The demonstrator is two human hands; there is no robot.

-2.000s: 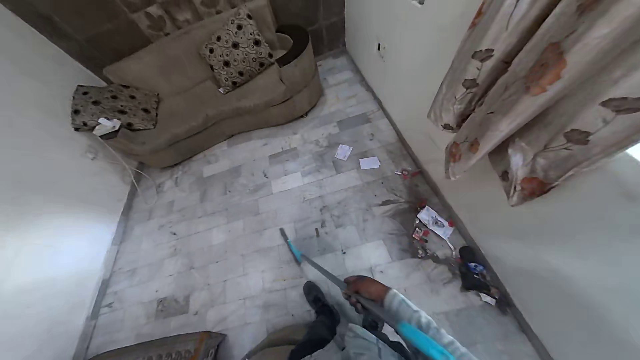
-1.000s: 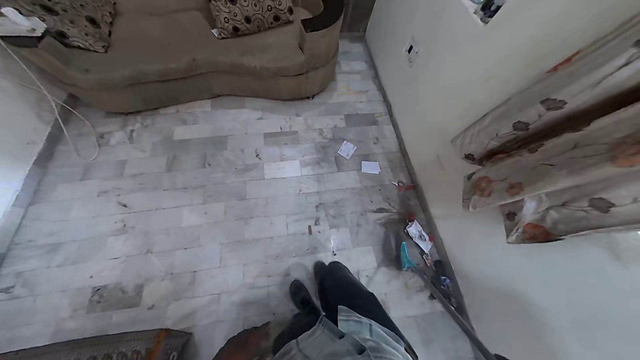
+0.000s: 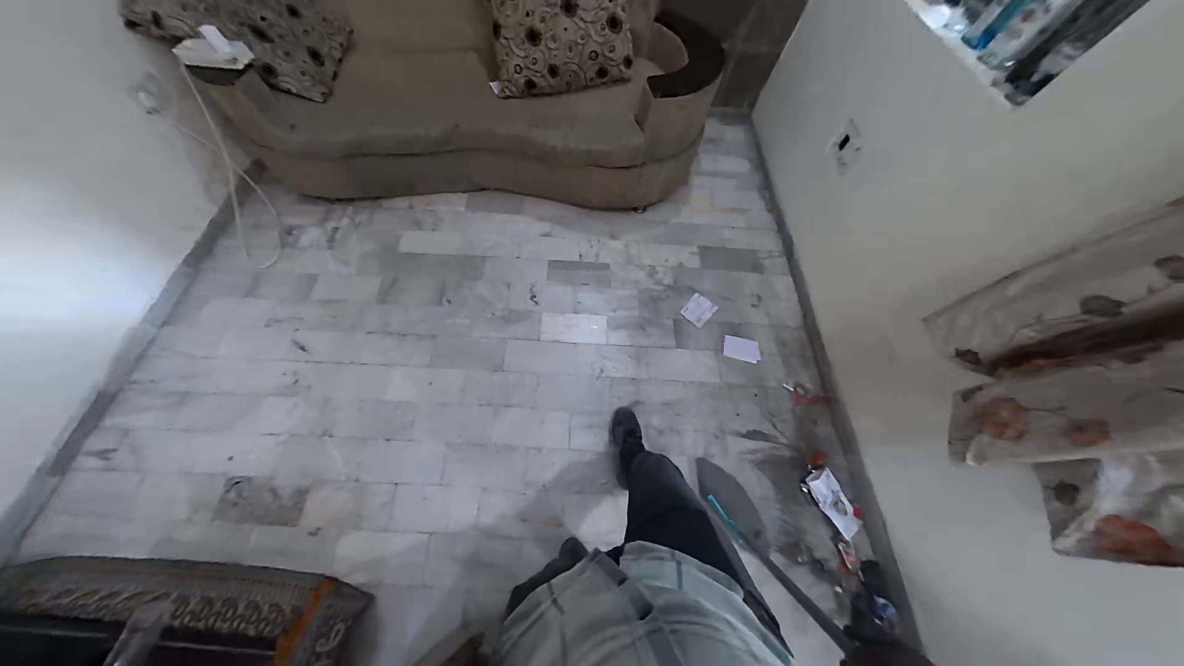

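Observation:
At the bottom right edge, my right hand is partly in view, closed around the dark handle of a long-handled broom. The handle slants up and left to a teal edge and a grey, fan-shaped head beside my right leg. My left hand is out of view. Right of the broom head, a heap of litter with paper and red scraps lies along the wall. Two pieces of paper, one tilted and one flatter, lie farther up on the marble-tiled floor.
A brown sofa with patterned cushions stands at the far wall. A white cable hangs at the left. Floral curtains hang at the right. Carved furniture stands at the lower left. Dark items lie by the right wall.
The broom head was beside the litter one second ago and is now left of it, near my leg. One foot has stepped forward. My right hand has come back into view at the bottom edge.

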